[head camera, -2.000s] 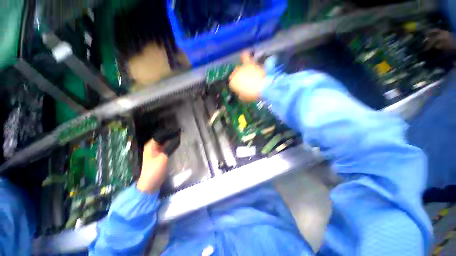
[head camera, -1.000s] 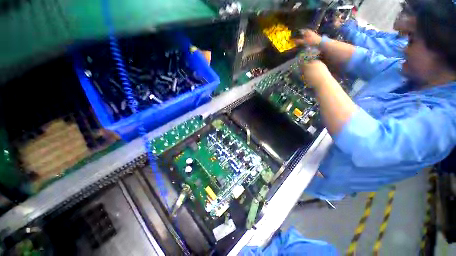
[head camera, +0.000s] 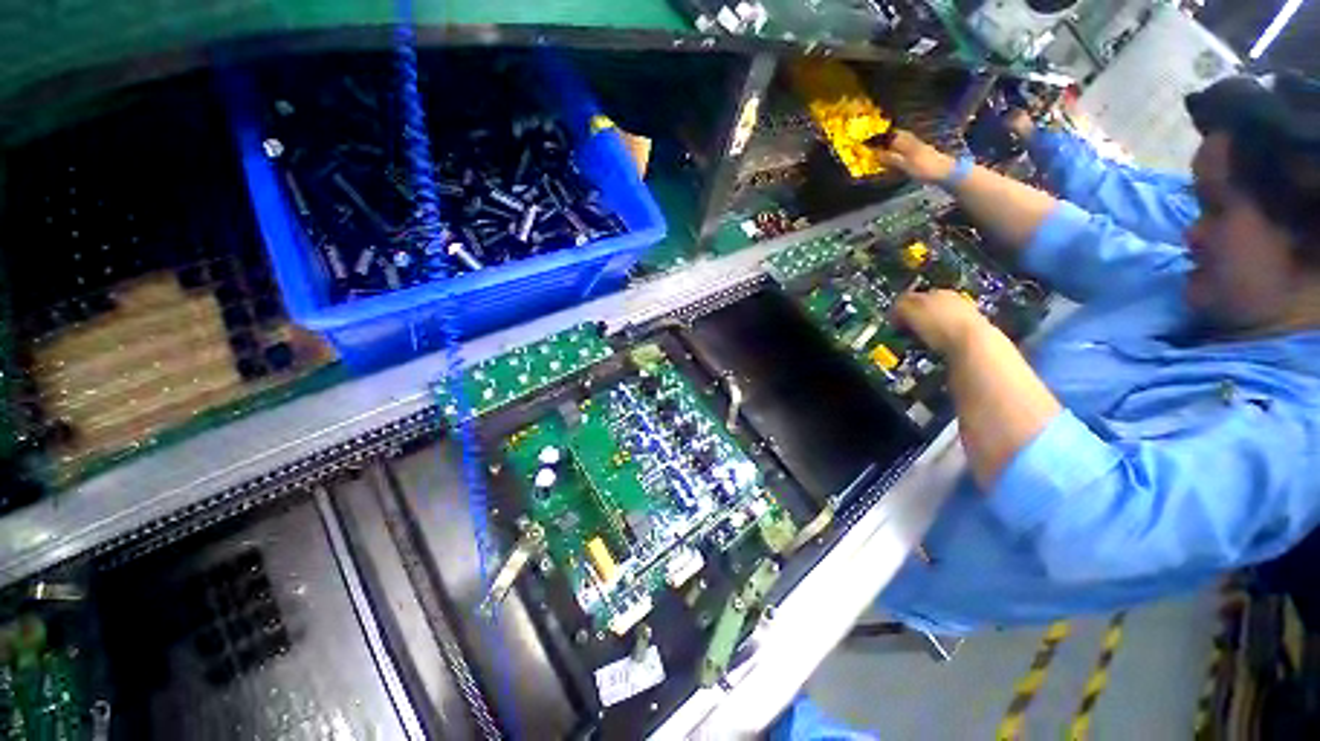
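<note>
Neither of my hands is in the picture. A green circuit board (head camera: 586, 485) lies in a black pallet (head camera: 572, 659) on the rail line in front of me. It bears silvery-white parts, two white round parts and a yellow component (head camera: 602, 559). A small green strip board (head camera: 539, 368) lies at the pallet's far edge. Behind the rail stands a blue parts bin (head camera: 492, 297), heaped with loose black cylinders, some with silvery marks. A bright blue coiled cord (head camera: 420, 159) hangs in front of the bin and down past the board's left side.
At right, a person in a blue smock (head camera: 1144, 507) has one hand at a bin of yellow parts (head camera: 844, 123) and one over another board (head camera: 905, 348). A tan block (head camera: 138, 384) lies behind the metal rail (head camera: 188, 478). Blue cloth (head camera: 818, 721) shows at the bottom edge.
Both hands seen two seconds ago are out of the picture. The view has turned and sharpened. Since one second ago, the bin sits slightly further right in view, and the neighbour's nearer hand is lower.
</note>
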